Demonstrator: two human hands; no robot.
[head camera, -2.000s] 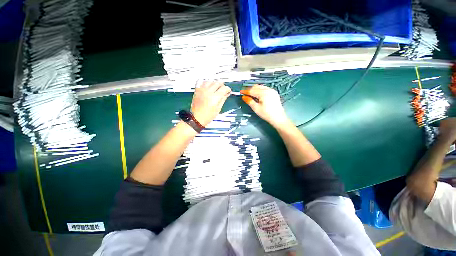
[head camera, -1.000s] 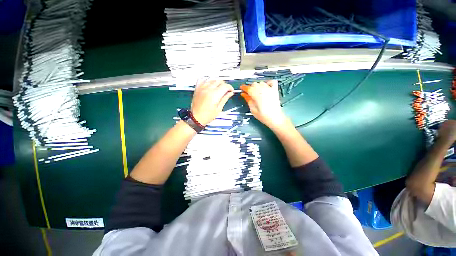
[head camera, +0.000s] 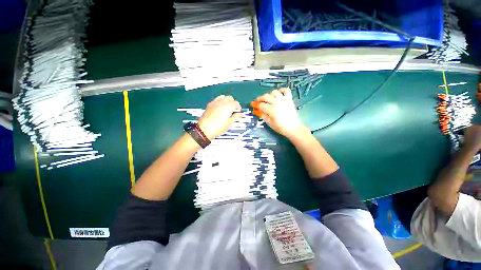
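My left hand is above the upper end of the pile of sleeved white tubes, fingers closed around a tube whose end points right. My right hand, with orange finger cots, is just right of it, fingers bent together; what its fingertips hold is too small to tell. Dark bands on the sleeved tubes form a wavy line near the pile's right side. Grey sleeves lie loose behind my right hand. Plain white tubes are stacked across the rail.
A blue bin with dark-grey pieces stands behind the metal rail. A long grey cord hangs from it onto the bench. Another tube pile lies far left. A neighbour's arm and orange-ended tubes are at right.
Both hands have moved from beside the rail towards me, over the upper end of the sleeved pile. The view has shifted slightly.
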